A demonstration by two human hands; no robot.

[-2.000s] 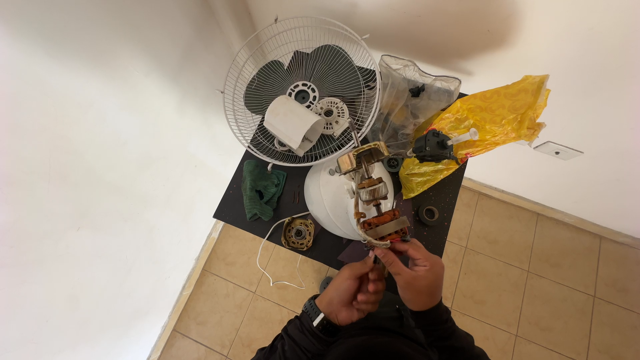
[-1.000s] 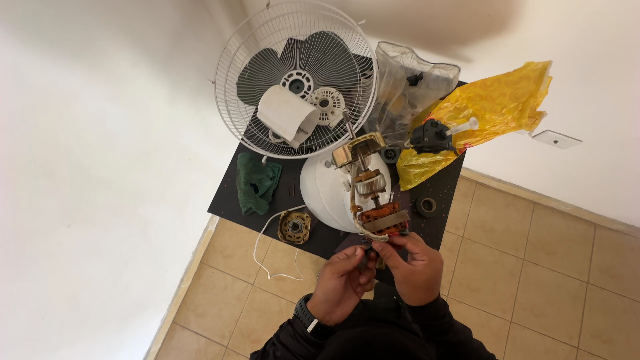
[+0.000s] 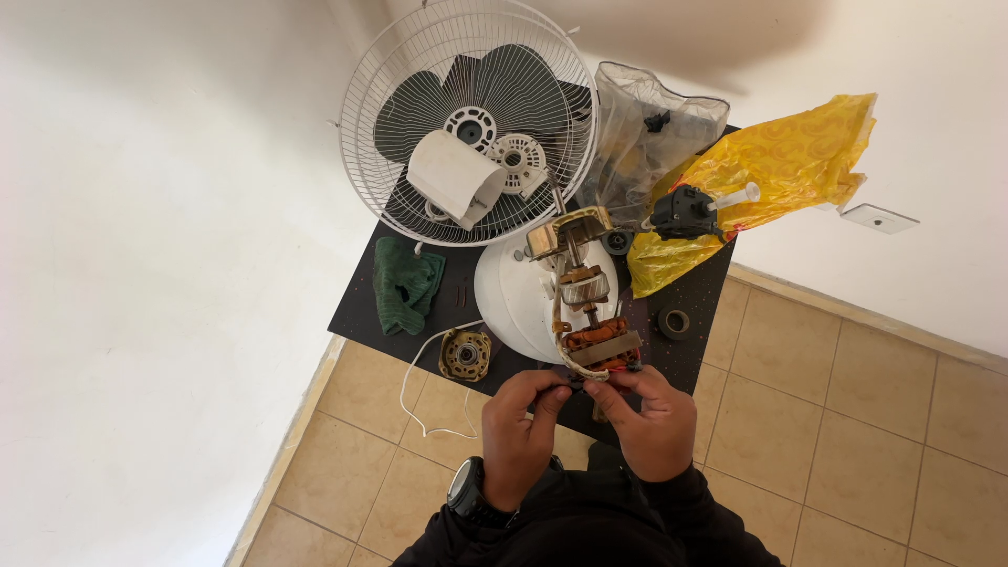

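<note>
At the table's near edge, my left hand point(image 3: 524, 433) and my right hand point(image 3: 654, 417) pinch wires between thumb and fingertips, just below the copper-wound motor stator point(image 3: 602, 346). A light cable sleeve point(image 3: 561, 315) runs down the motor's left side to my fingers. Above the stator, the rotor point(image 3: 584, 285) sits on its shaft, and a metal motor housing point(image 3: 568, 233) is at the upper end. The white round fan base point(image 3: 512, 299) lies beneath these parts. Small dark pieces at my fingertips are too small to name.
A fan grille point(image 3: 346, 157) holds blades and a white cover point(image 3: 453, 177). Around the motor are a green cloth point(image 3: 403, 287), a motor end cover point(image 3: 465, 354), a tape roll point(image 3: 673, 323), a black gearbox point(image 3: 683, 213), a yellow plastic bag point(image 3: 772, 161) and a clear bag point(image 3: 650, 118).
My hands, close together earlier, are now farther apart below the stator, the left one having moved left. The motor parts and things around them stay in place.
</note>
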